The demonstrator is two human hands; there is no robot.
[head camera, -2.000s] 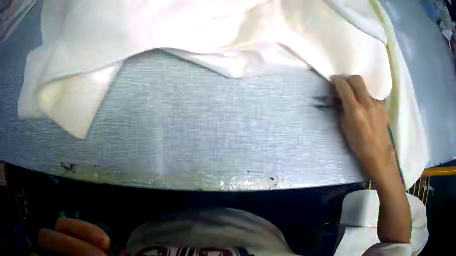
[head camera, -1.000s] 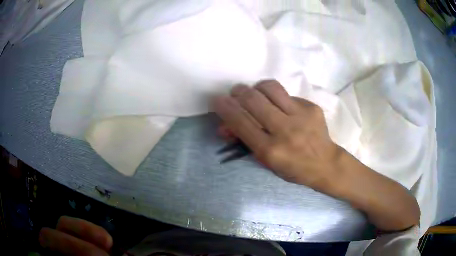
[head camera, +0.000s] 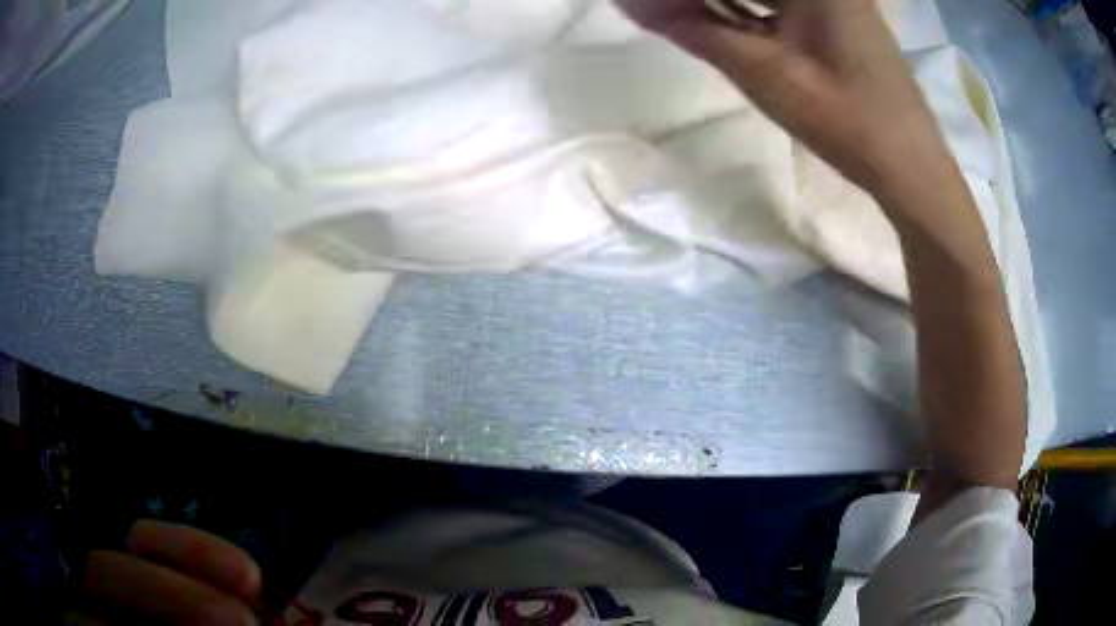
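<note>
The off-white jacket (head camera: pixel 428 147) lies in loose folds across the far half of the table, with a squared flap (head camera: pixel 294 318) at its lower left. My right hand (head camera: pixel 796 49) is over its upper part, cut off by the top edge of the picture. A small dark and pale shape shows between its fingers, too unclear to name. I cannot tell whether it grips the cloth. My left hand (head camera: pixel 178 575) is low at the left, off the cloth, dim and cut off by the bottom edge. Its fingers look bent and their tips are partly hidden.
The blue-grey tabletop (head camera: pixel 514 367) has a worn, marked front edge. White cloth (head camera: pixel 863 538) hangs at the lower right, near a yellow bar (head camera: pixel 1077 459). More white cloth (head camera: pixel 55 37) lies at the top left, and clutter (head camera: pixel 1089 61) at the far right.
My right hand has moved up and away from the cloth's near edge. The dark pointed snips seen earlier in it no longer show clearly. The jacket's middle is now folded differently. My left hand has barely moved.
</note>
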